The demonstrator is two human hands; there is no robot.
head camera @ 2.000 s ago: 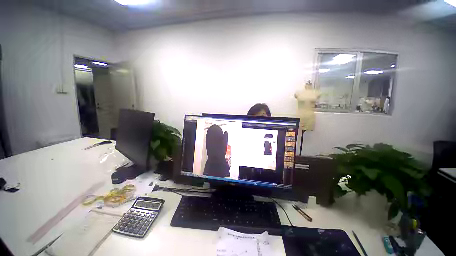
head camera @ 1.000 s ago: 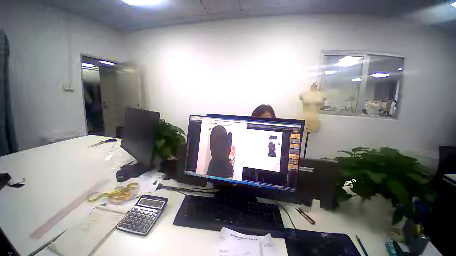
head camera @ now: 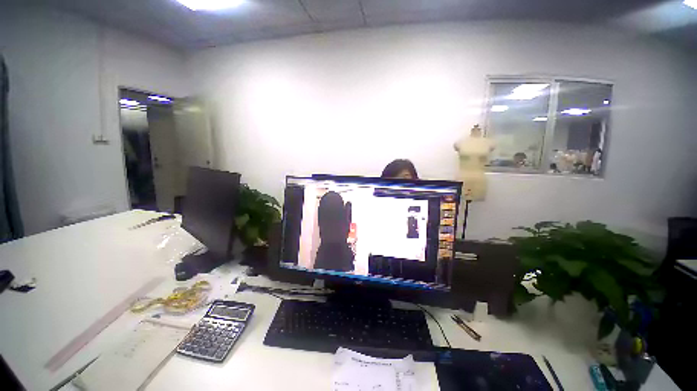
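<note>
No hand shows in the head view. The monitor (head camera: pixel 367 233) stands in front of me and shows a dark garment photo, a smaller picture at its right and orange buttons along the right edge. The black keyboard (head camera: pixel 348 326) lies below it. The white printed sheet (head camera: pixel 374 371) lies in front of the keyboard, cut off by the lower edge. The black mouse pad (head camera: pixel 489 372) lies right of the sheet, also cut off; no mouse can be made out on it.
Left are a calculator (head camera: pixel 216 330), yellow loops (head camera: pixel 174 298), a beige sheet (head camera: pixel 130 355) and a long pinkish strip (head camera: pixel 103 324). Right are a thin dark stick (head camera: pixel 552 373), a teal item (head camera: pixel 598 376), a pen holder (head camera: pixel 633 359) and a plant (head camera: pixel 585 263). A person's head (head camera: pixel 400 169) shows behind the monitor.
The whole view has shifted slightly, first one way and then partly back. The things on the desk and the monitor picture look the same.
</note>
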